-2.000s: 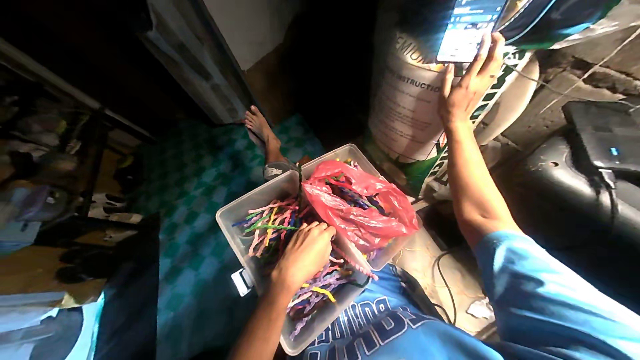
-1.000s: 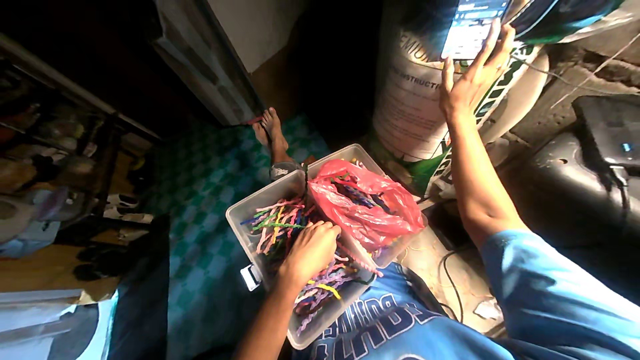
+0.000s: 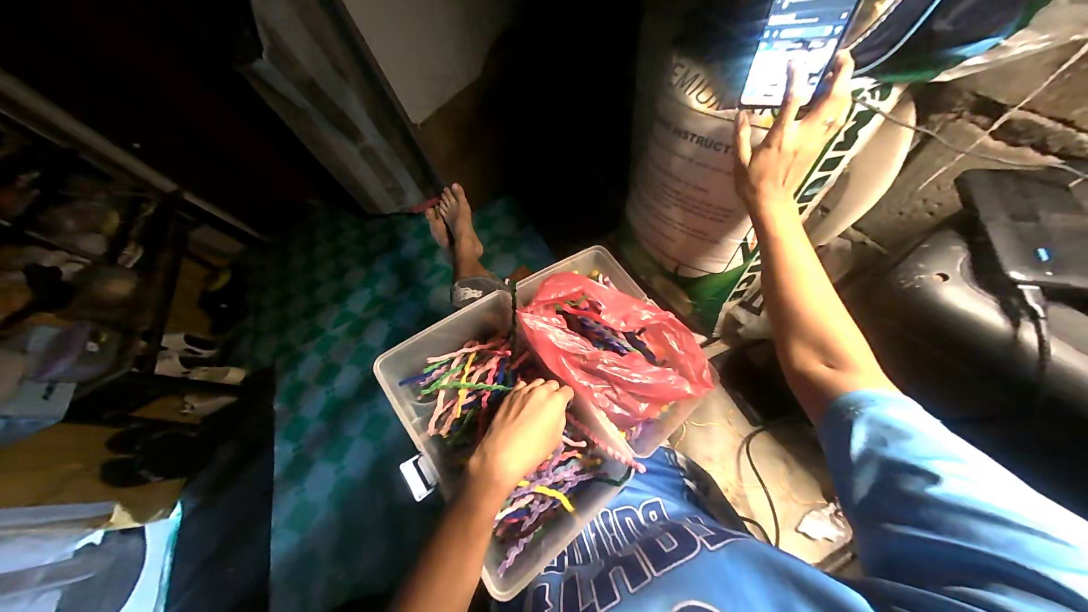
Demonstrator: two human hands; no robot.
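A clear plastic box (image 3: 531,586) rests on my lap, filled with colourful twisted strands (image 3: 463,382). On its far right part lies an open red plastic bag (image 3: 595,374) holding more dark strands. My left hand (image 3: 527,425) is over the middle of the box among the strands; its fingertips are hidden, so whether it grips any cannot be told. At the upper right, my right hand (image 3: 786,140) has its fingers spread at the lower edge of a lit smartphone (image 3: 795,51), one finger over the screen. What supports the phone is not visible.
Behind the box stands a large printed sack (image 3: 688,187). A black device (image 3: 1020,221) with a plugged-in cable lies on a dark rounded surface at right. A bare foot (image 3: 459,221) is on the green patterned floor covering (image 3: 340,357). Shoes (image 3: 195,357) sit on a rack at left.
My right hand's fingers have shifted at the phone, with one finger now over its screen. My left hand stays in the box. The view has shifted slightly.
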